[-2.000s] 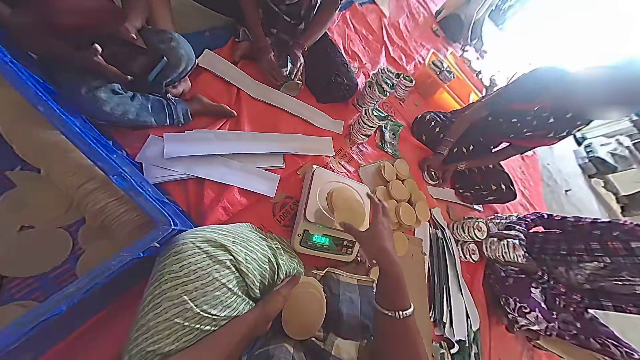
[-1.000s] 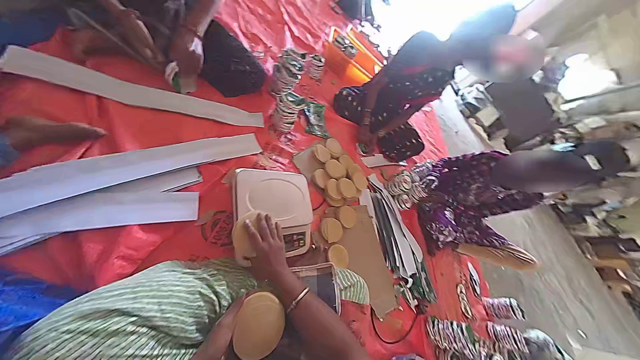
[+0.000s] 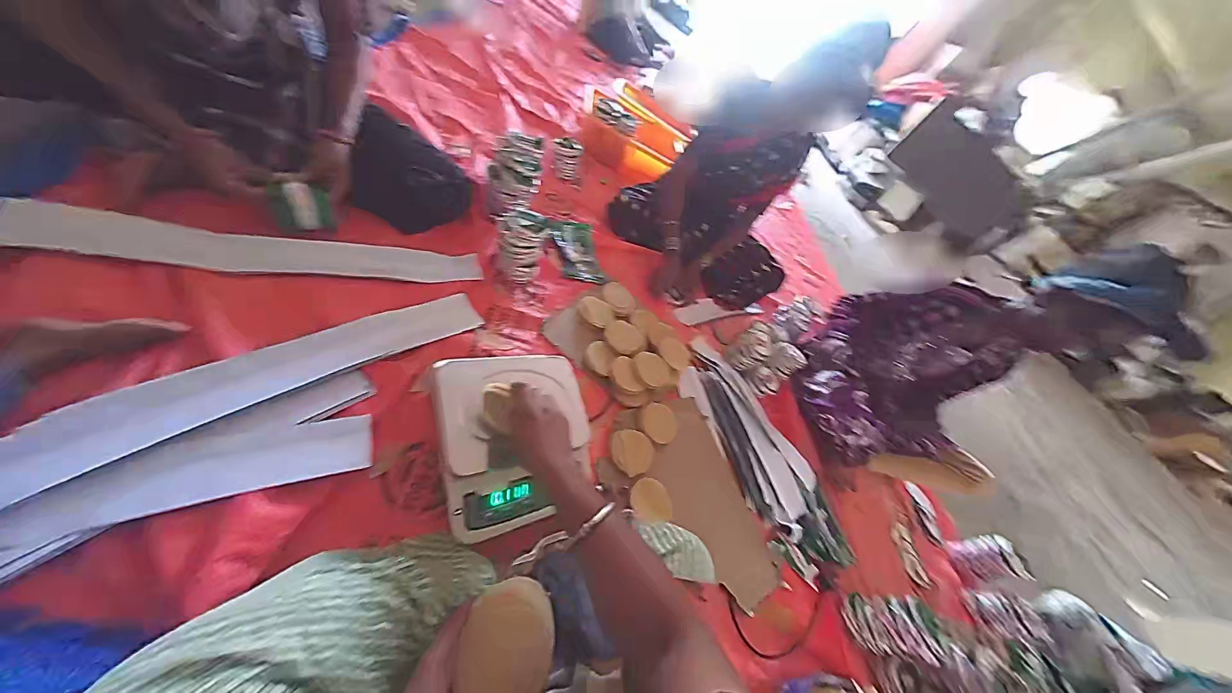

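A white digital weighing scale (image 3: 515,371) with a lit green display stands before my knees. Over its platform, my right hand (image 3: 539,423), a bangle on the wrist, has its fingers on a round tan disc stack (image 3: 497,408). Low in the view, my left hand (image 3: 435,669) holds another round tan disc or stack (image 3: 505,635) upright; most of its fingers are hidden. Just right of the scale, several short stacks of tan discs (image 3: 626,337) rest on cardboard (image 3: 707,491).
Long white strips (image 3: 260,375) lie left on the red sheet (image 3: 318,337). Other people sit left and right, one person's hands (image 3: 318,178) holding a green packet (image 3: 303,205). Packed bundles (image 3: 520,173), an orange crate (image 3: 630,130) and narrow folded strips (image 3: 760,433) lie beyond.
My right hand has moved from the platform's near edge to its middle. My left hand still holds a disc or stack low down. The view has shifted.
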